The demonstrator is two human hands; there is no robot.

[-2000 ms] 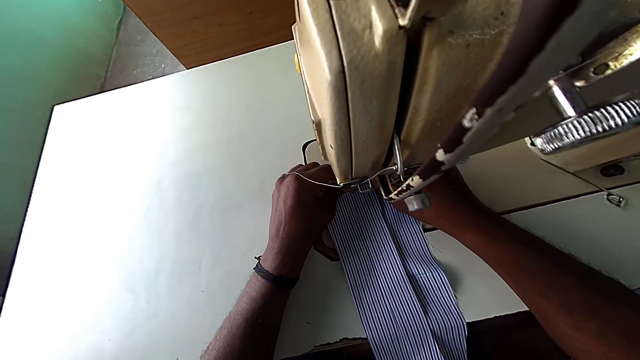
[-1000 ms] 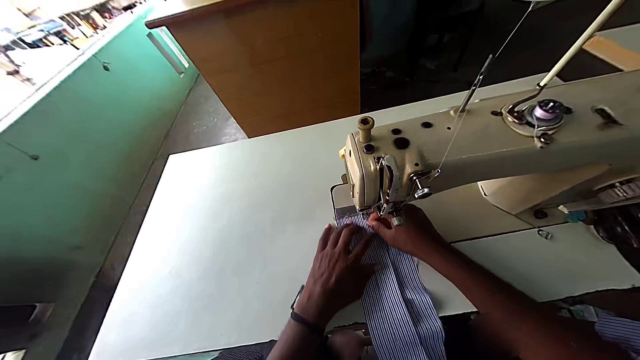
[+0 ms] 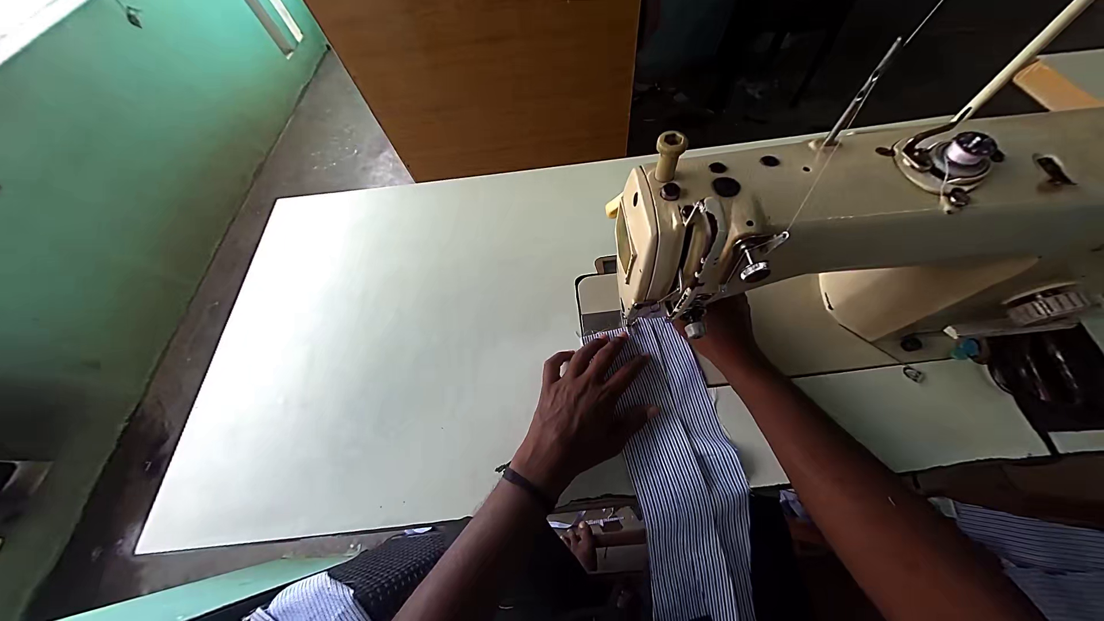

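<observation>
A beige industrial sewing machine [image 3: 862, 207] stands over a strip of blue and white striped fabric [image 3: 690, 483]. The strip runs from beneath the needle area down over the table's near edge. My left hand [image 3: 586, 405] lies on the fabric just in front of the machine head, palm down, fingers spread. My right hand [image 3: 720, 328] reaches in behind the machine head at the strip's right side; its fingers are mostly hidden by the head, so I cannot tell what they hold.
The pale tabletop [image 3: 388, 345] extends to the left. Beyond it stands a brown wooden cabinet [image 3: 500, 86], with a green wall [image 3: 129, 172] at far left. A small bobbin of thread [image 3: 968, 151] sits on the machine arm. More striped fabric [image 3: 1035, 552] lies at the lower right.
My right hand has moved from the front of the machine head to behind it. My left hand stays on the fabric. The view has shifted closer since one second ago.
</observation>
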